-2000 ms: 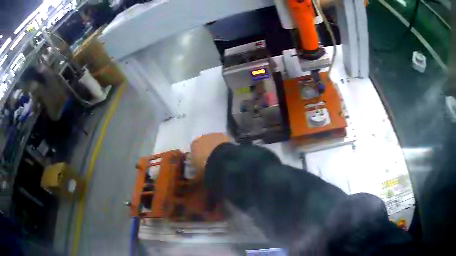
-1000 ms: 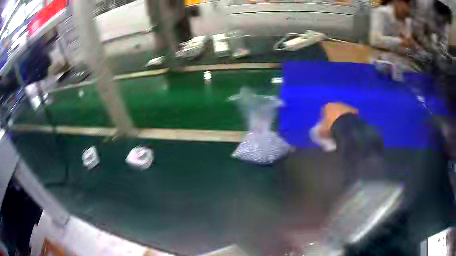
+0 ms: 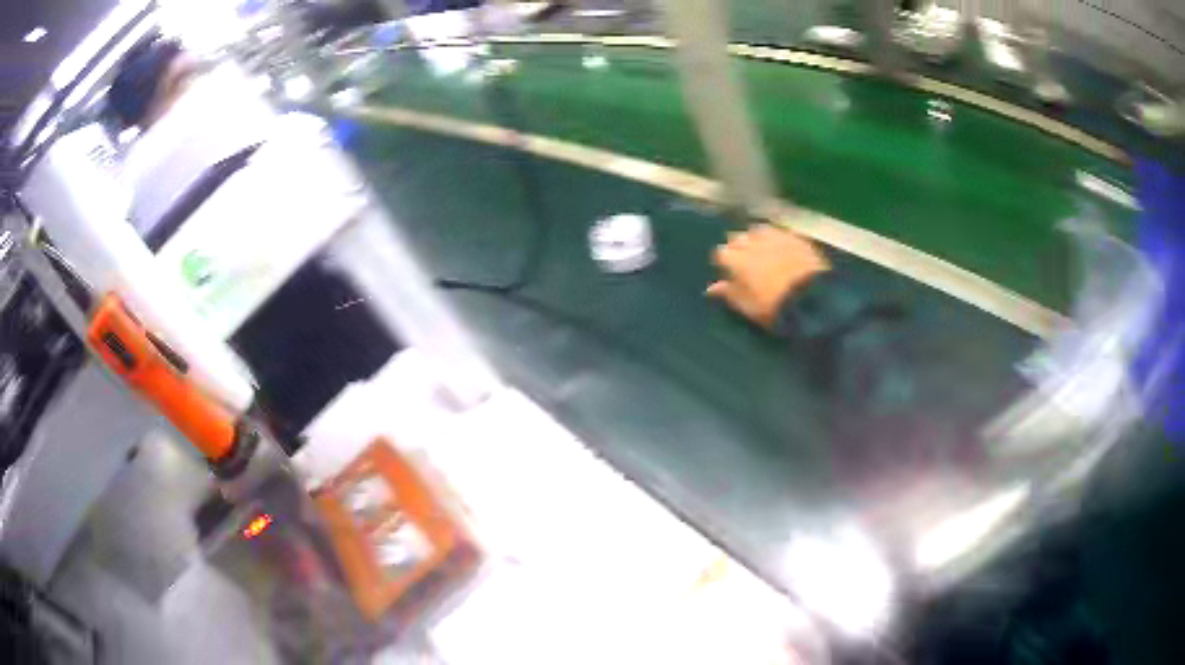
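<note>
A white unit lies on the dark green surface beyond the white table. My right hand, bare and in a dark sleeve, is over the same surface to the right of this unit, apart from it. Its fingers point left and look bent; blur and the back of the hand hide whether anything is under or in them. The orange fixture is at the lower left on the white table, with pale shapes in its two openings. My left hand is not in view.
The orange screwdriver hangs at the left, near the screw feeder with red digits. A white gantry post and a pale upright pole stand near the green belt. A blurred clear bag and blue mat are at right.
The view has swung left from the blue mat back toward the machine. My right hand has left the blue mat and is now over the dark green surface near the white unit.
</note>
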